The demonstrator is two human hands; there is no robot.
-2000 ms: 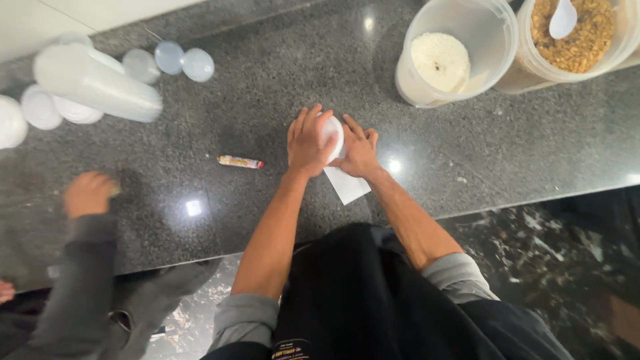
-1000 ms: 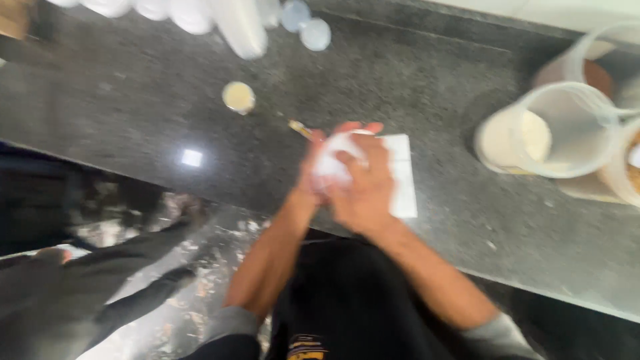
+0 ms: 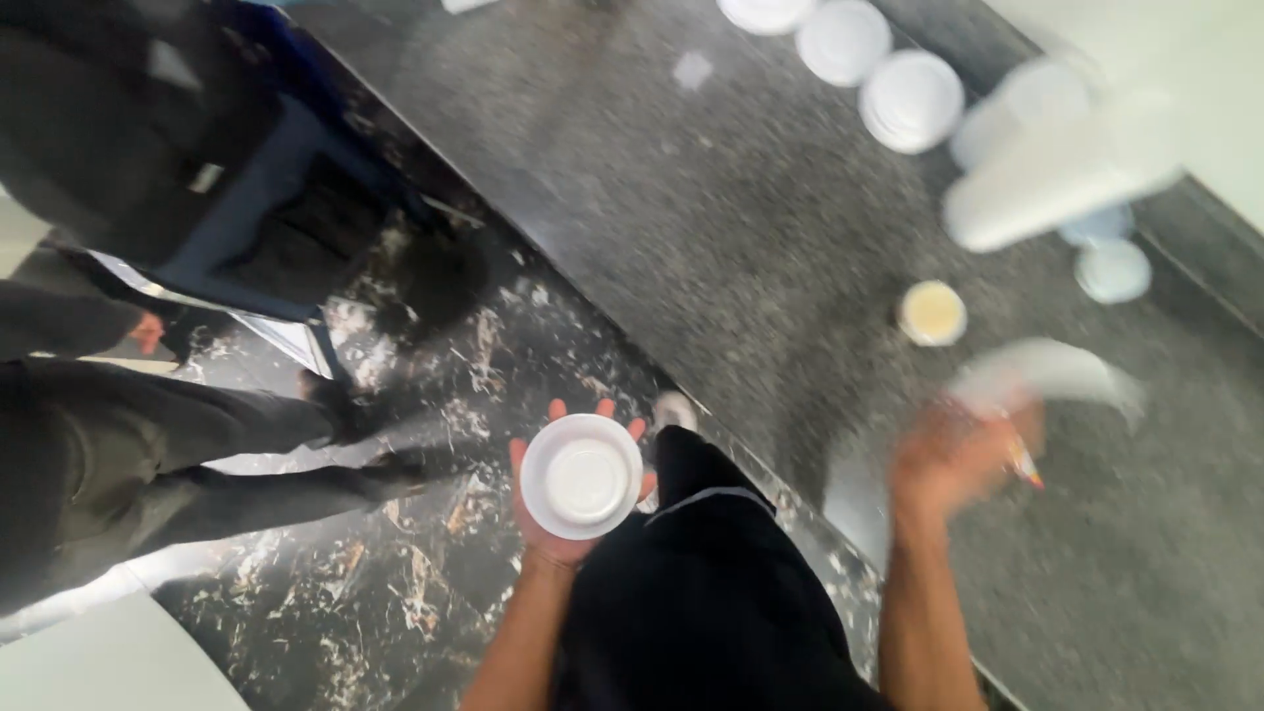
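Observation:
A white plastic bowl (image 3: 583,476) rests on the open palm of my left hand (image 3: 558,538), its fingers spread around and under it, away from the counter and over the floor. My right hand (image 3: 953,459), blurred by motion, is over the grey stone counter (image 3: 750,237) with a blurred translucent white round thing (image 3: 1052,375), perhaps a lid, at its fingers. Beside those fingers a small tube with a red tip (image 3: 1027,469) shows. A small cup with pale yellow contents (image 3: 932,313) stands on the counter above the right hand.
White round containers (image 3: 910,101) line the counter's back, beside a blurred stack of translucent cups (image 3: 1047,178) and small clear lids (image 3: 1113,271). A white sheet (image 3: 857,494) lies at the counter's front edge. A person in dark trousers (image 3: 237,415) stands on the left.
My hands, together around a white thing before, are now apart: the left holds the bowl out over the floor, the right is over the counter. The view has swung strongly left.

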